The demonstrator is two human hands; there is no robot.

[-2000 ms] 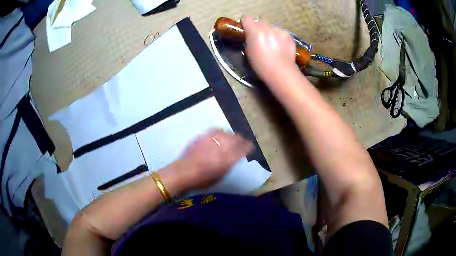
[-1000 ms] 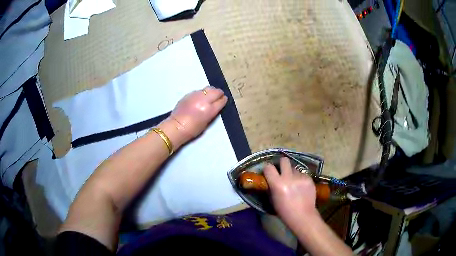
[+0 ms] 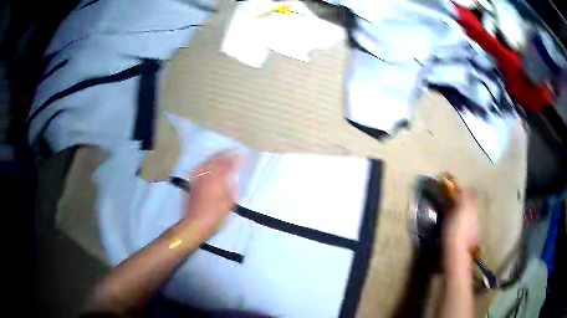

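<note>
The pale garment panel (image 3: 298, 186) lies on the pressing table with its dark hem band (image 3: 365, 242) at the right and a dark seam stripe along it. My left hand (image 3: 214, 186), blurred, is on the panel's left part over the stripe; the cloth is raised in folds around the fingers. Whether the fingers pinch it cannot be told. My right hand (image 3: 461, 223), blurred, holds the iron (image 3: 429, 214) by its orange-brown handle, to the right of the hem band and apart from the panel.
Striped pale panels (image 3: 99, 81) drape at the upper left. White pieces with a yellow mark (image 3: 280, 31) lie at the far edge. Smaller pale pieces with dark edges (image 3: 382, 81) are heaped at the far right, before red fabric (image 3: 497, 56). The iron's cord (image 3: 516, 267) trails at the lower right.
The view has turned and shifted. The iron has moved off the hem band's near end to the right of the panel. My left hand has moved from beside the hem band to the panel's left part.
</note>
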